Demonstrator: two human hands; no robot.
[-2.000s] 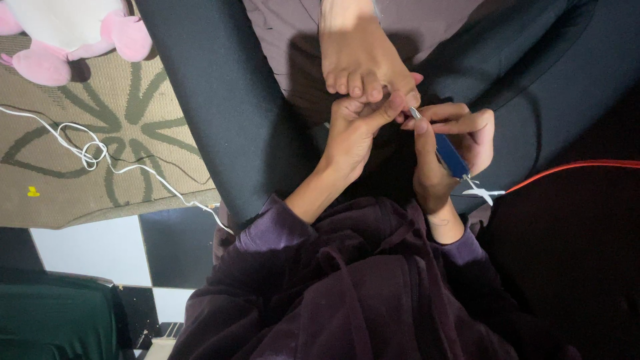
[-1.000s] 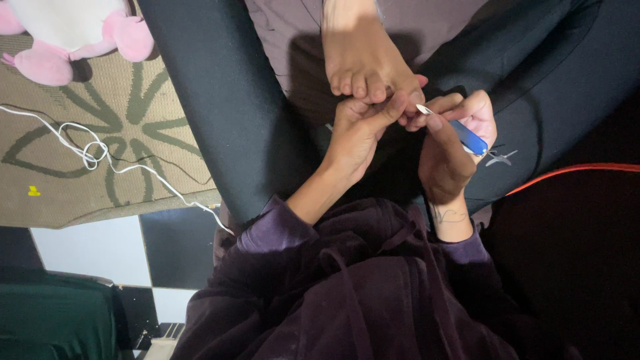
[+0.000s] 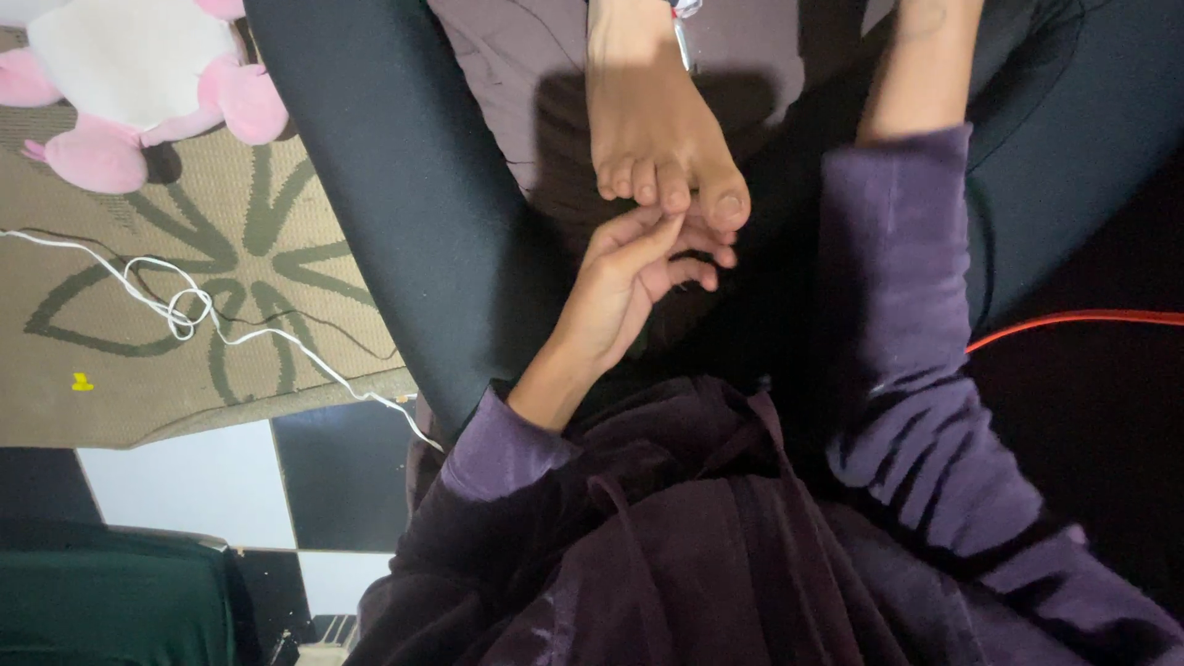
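A bare foot [image 3: 657, 120] comes down from the top edge with its toes toward me. My left hand [image 3: 629, 268] is at the toes: the thumb reaches the second toe's tip, and the other fingers are spread and loosely curled under the big toe. It holds no tool. My right hand lies beyond the top edge; only its forearm [image 3: 920, 83] and purple sleeve [image 3: 902, 240] show. Whether it holds anything is hidden. Beside the ankle is a small shiny object [image 3: 684, 42], partly cut off by the frame.
Dark-clad legs [image 3: 388, 185] flank the foot over mauve fabric [image 3: 499, 74]. At left, a pink-and-white plush toy [image 3: 139, 65], a white cable [image 3: 268, 333] and a small yellow piece [image 3: 82, 382] lie on a patterned rug [image 3: 185, 398]. An orange cable [image 3: 1073, 317] runs at right.
My right hand has gone from beside the toes up past the top edge. The blue-handled tool it held is out of sight. My left hand's fingers have loosened at the toes.
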